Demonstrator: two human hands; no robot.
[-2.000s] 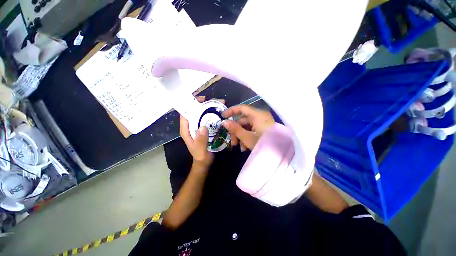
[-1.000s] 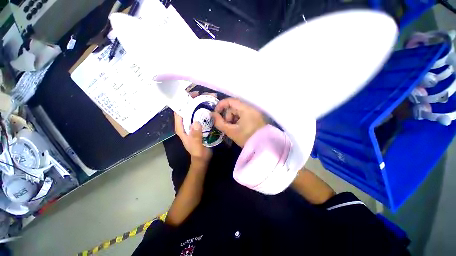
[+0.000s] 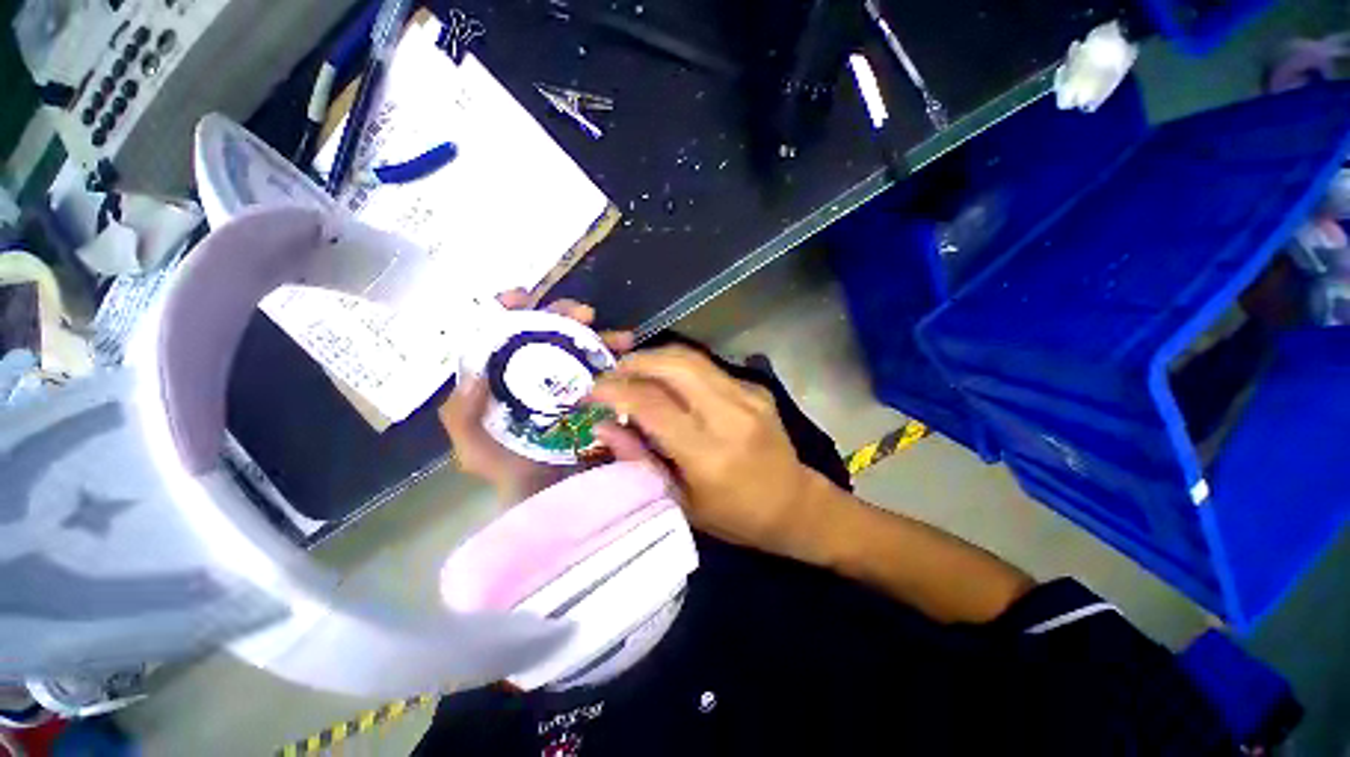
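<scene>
White cat-ear headphones with a pink-lined headband [image 3: 185,348] fill the left of the view, over the bench edge and my lap. The opened ear cup [image 3: 511,429] faces up, showing a white disc [image 3: 545,376] with a black ring and a green circuit board [image 3: 575,430]. My left hand [image 3: 481,432] holds the cup from its left and far side, partly hidden behind it. My right hand [image 3: 711,436] has its fingertips at the cup's right side, over the board; whether they pinch something small is unclear. The pink ear cushion [image 3: 555,540] of the other cup is nearer my body.
A handwritten sheet [image 3: 459,192] on a clipboard, a blue curved handle [image 3: 416,163], a metal clip [image 3: 575,107] and tweezers [image 3: 906,62] lie on the black mat [image 3: 696,192]. White crumpled scrap [image 3: 1096,67] sits at the bench edge. Blue bins [image 3: 1096,355] stand at right.
The headband and ears have swung from the upper right to the left, uncovering more bench. The other ear cup has moved left, below the opened cup. My right hand stays at the opened cup.
</scene>
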